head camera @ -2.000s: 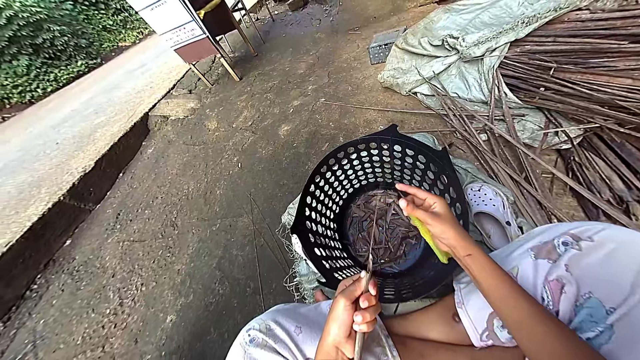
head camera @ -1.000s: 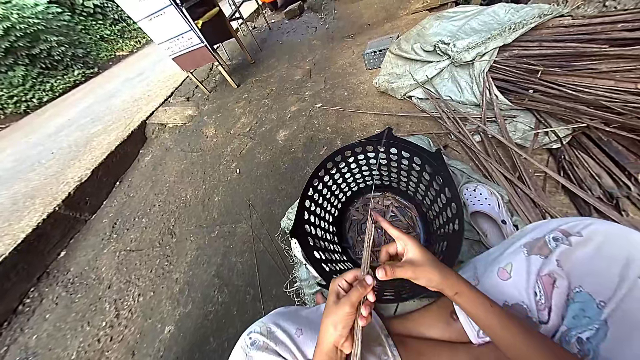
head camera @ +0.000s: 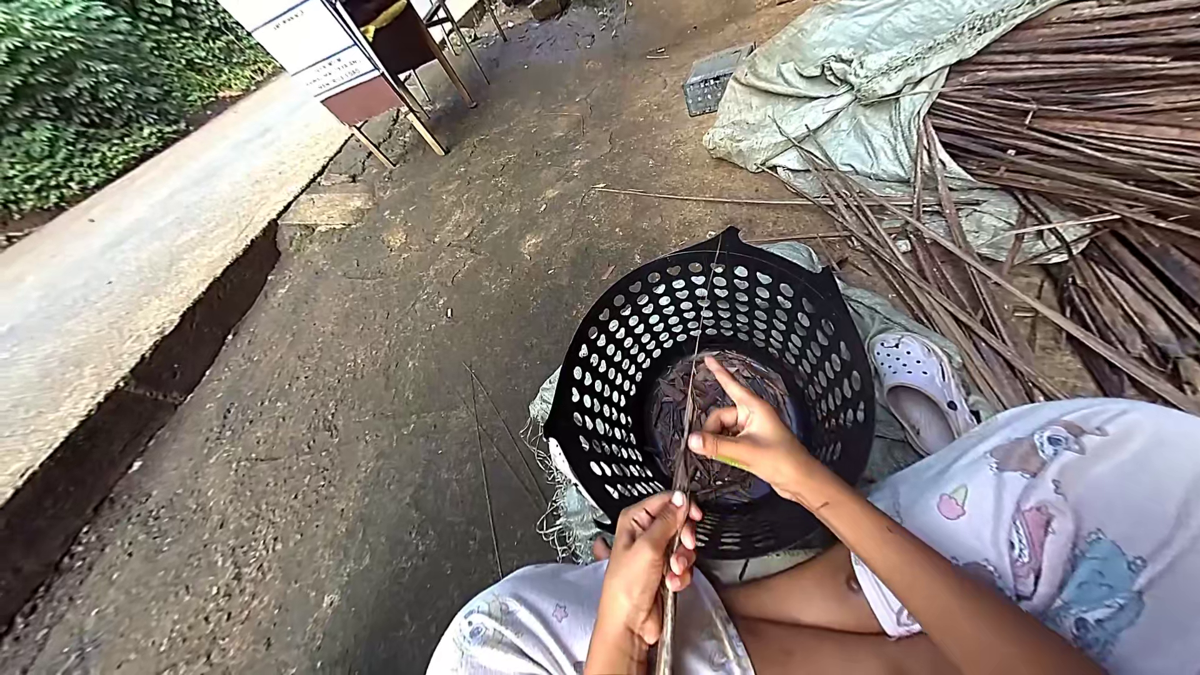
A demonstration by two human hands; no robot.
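Note:
My left hand (head camera: 653,553) is closed around a dry brown palm leaflet (head camera: 685,469) over the near rim of a black plastic basket (head camera: 600,375). The leaflet's thin tip reaches up across the basket toward its far rim. My right hand (head camera: 750,431) is at the leaflet above my left hand, index finger stretched out, thumb by the strip; whether it pinches the strip is unclear. A bit of yellow-green shows under the right palm, mostly hidden. Brown leaf scraps (head camera: 741,375) lie in the basket's bottom.
A pile of dry palm leaflets (head camera: 1078,122) lies at the upper right beside a pale green sack (head camera: 834,94). A white clog (head camera: 923,389) stands right of the basket. A grey block (head camera: 714,80) and a chair (head camera: 403,47) are farther off; a concrete road edge (head camera: 187,366) runs along the left.
Two seconds ago my right hand was higher over the basket with a yellow-green handled tool showing; it has come down to the leaflet, close above my left hand.

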